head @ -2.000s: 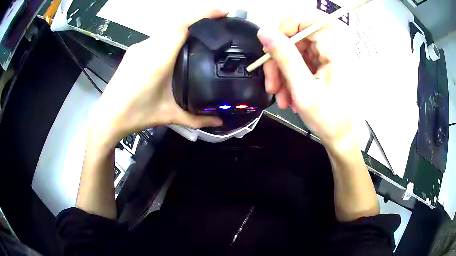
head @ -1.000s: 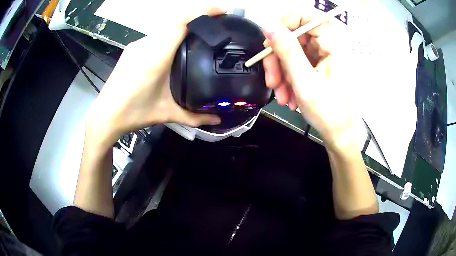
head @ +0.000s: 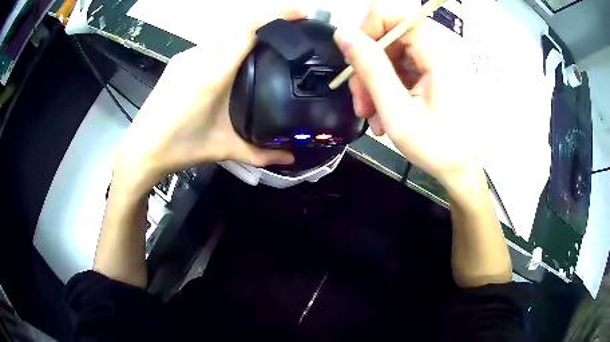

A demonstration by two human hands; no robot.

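Observation:
The camera head (head: 287,100), a glossy black dome with a recess on its upper side, sits above a white base housing (head: 287,179). Small blue and red lights glow on its lower side. My left hand (head: 194,110) grips it from the left, thumb along its lower side. My right hand (head: 401,100) holds a thin pale stick (head: 394,32) between thumb and fingers. The stick's tip is at the right side of the recess; whether it touches cannot be told. A dark flap stands over the recess.
White sheets (head: 515,87) cover the green bench. A dark mat (head: 568,160) with a mouse (head: 578,185) lies at the right. A small white roll (head: 573,75) is at the far right. A black cable (head: 100,80) runs at the left.
The stick and my right hand have shifted slightly left and up over the camera head. The flap at the recess covers more of its inside than before. My left hand keeps its hold.

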